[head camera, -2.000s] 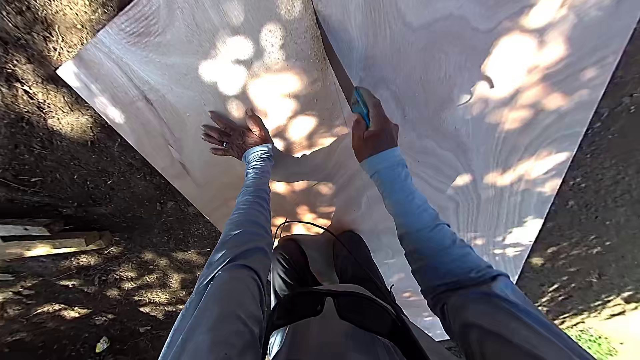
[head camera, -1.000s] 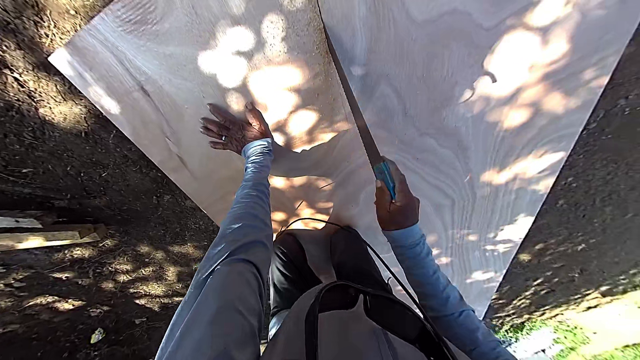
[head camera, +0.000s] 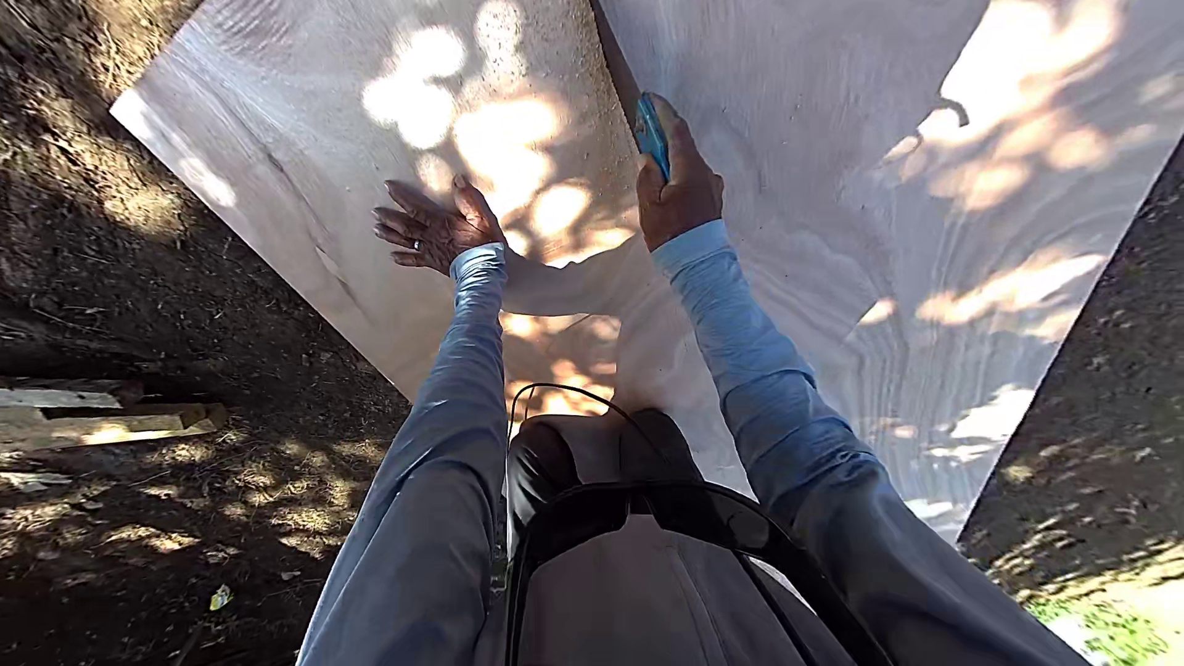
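Note:
A large plywood sheet (head camera: 795, 305) lies under both hands, dappled with sunlight. My right hand (head camera: 683, 180) grips the blue handle of a handsaw (head camera: 618, 69), whose blade runs up and away to the top edge of the view. Sawdust speckles the plywood just left of the blade. My left hand (head camera: 442, 225), with a ring on one finger, rests palm down on the sheet to the left of the saw, fingers spread and pointing left. The far end of the blade is out of view.
Bare soil surrounds the sheet. Several wood offcuts (head camera: 111, 425) lie on the ground at the left. Dark sunglasses (head camera: 647, 509) hang at my chest, and a thin black cord (head camera: 564, 387) loops over my knees. Grass (head camera: 1101, 629) shows at the lower right.
My right hand and the saw handle have moved forward, away from my body, since one second ago; before that they had come back toward me. My left hand has stayed on the sheet.

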